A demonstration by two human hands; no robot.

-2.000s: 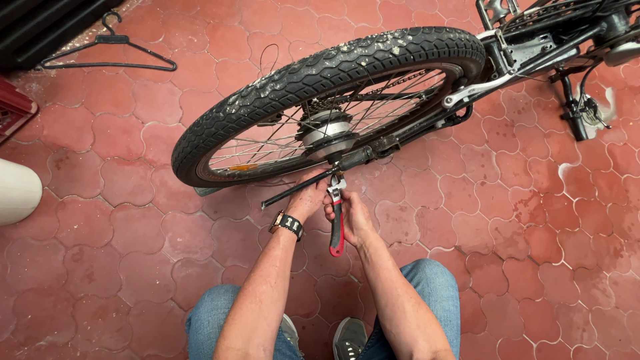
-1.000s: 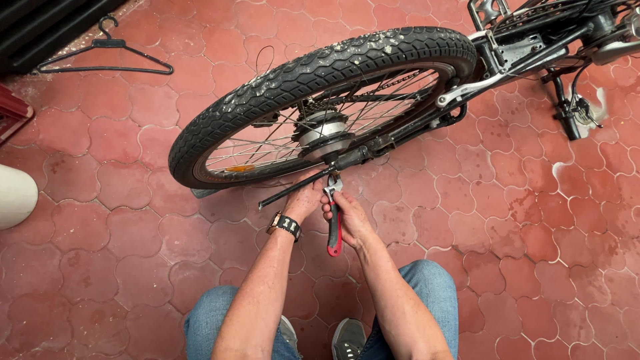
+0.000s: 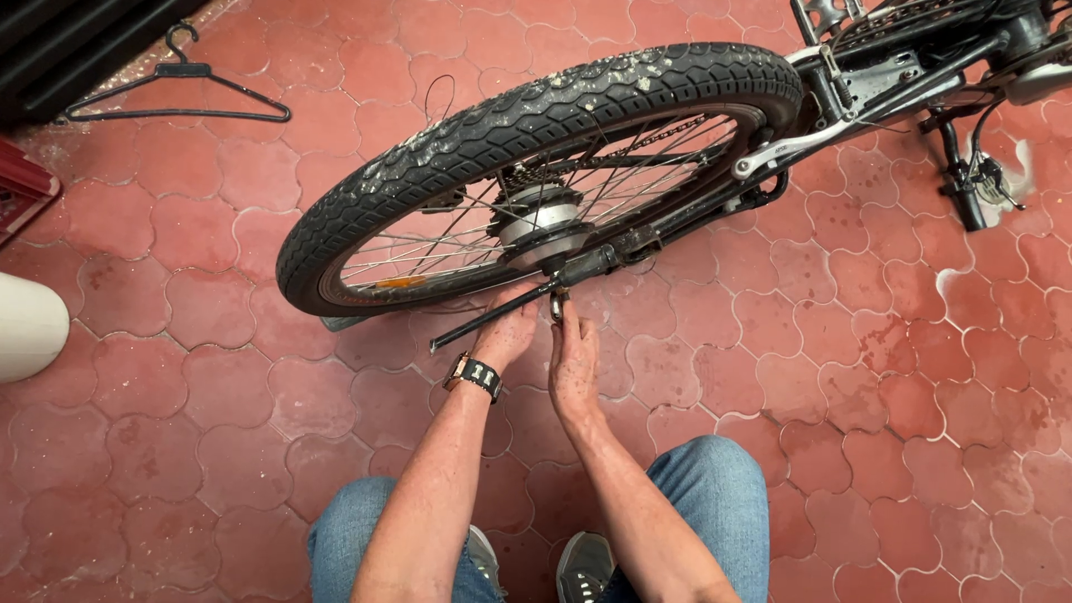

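A bicycle's rear wheel with a black tyre [image 3: 536, 117] and a silver hub [image 3: 540, 222] lies before me, the frame reaching to the upper right. My left hand [image 3: 507, 331], a watch on its wrist, is under the black rod [image 3: 490, 316] near the axle end; its fingertips are partly hidden. Close on its right, my right hand [image 3: 576, 356] points upward with its fingers together, at a small metal part [image 3: 557, 306] below the axle. Whether either hand grips that part cannot be told. The red and black handled tool is not clearly visible.
A black clothes hanger [image 3: 180, 112] lies on the red tiled floor [image 3: 318, 402] at the upper left. At the left edge are a white cylindrical object [image 3: 29, 327] and a red crate-like object [image 3: 23, 188]. The handlebar end [image 3: 963, 201] rests at the right.
The tool with red and black handles, held in my right hand in both earlier frames, no longer shows there. The right hand's fingers have straightened upward toward the axle. The left hand has stayed near the axle.
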